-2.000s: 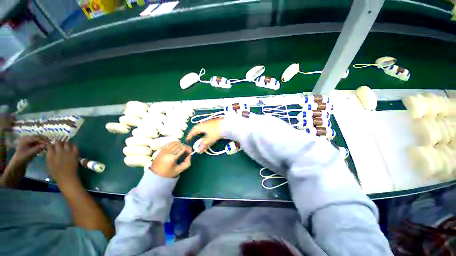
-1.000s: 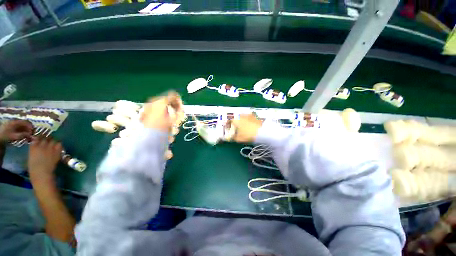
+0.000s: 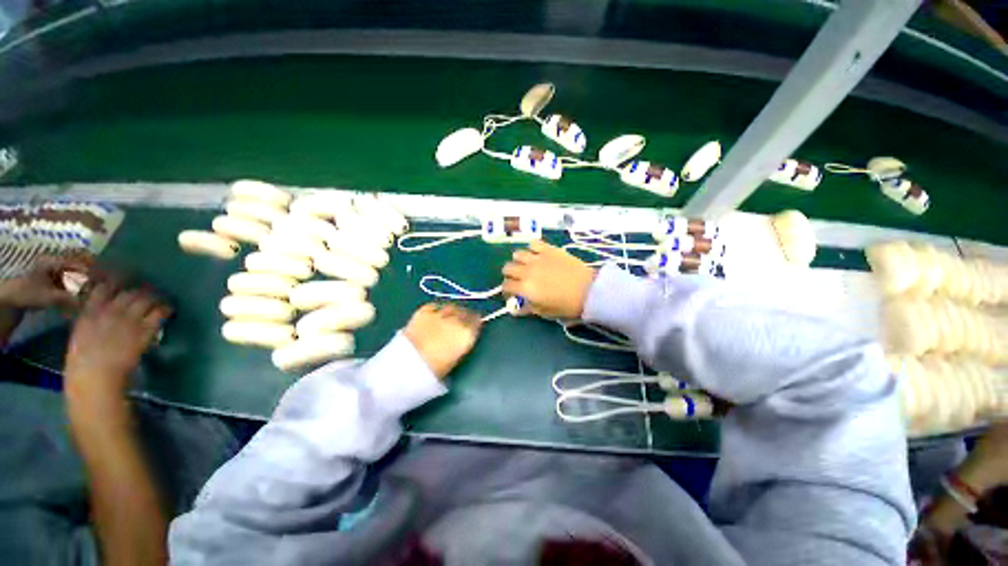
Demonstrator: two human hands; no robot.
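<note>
My left hand is closed low over the worktop, pinching the end of a thin white cord. My right hand is just to its right, closed over a striped piece; only its blue-and-white end shows. A pale cord loop lies above the left hand. Another striped piece lies behind the right hand, its loop pointing left. Cream oval pieces lie in loose rows left of my hands. More striped pieces with loops lie at the right, partly under my right sleeve.
Joined pairs lie on the green belt behind the pale rail. A slanting grey post stands at the rail. Cream stock is at the right. Another person's hands work at the left.
Another cream-and-striped pair now lies on the belt near the leftmost pair. My hands have come from the cream pieces and rail to the worktop middle, with a striped piece and its cord.
</note>
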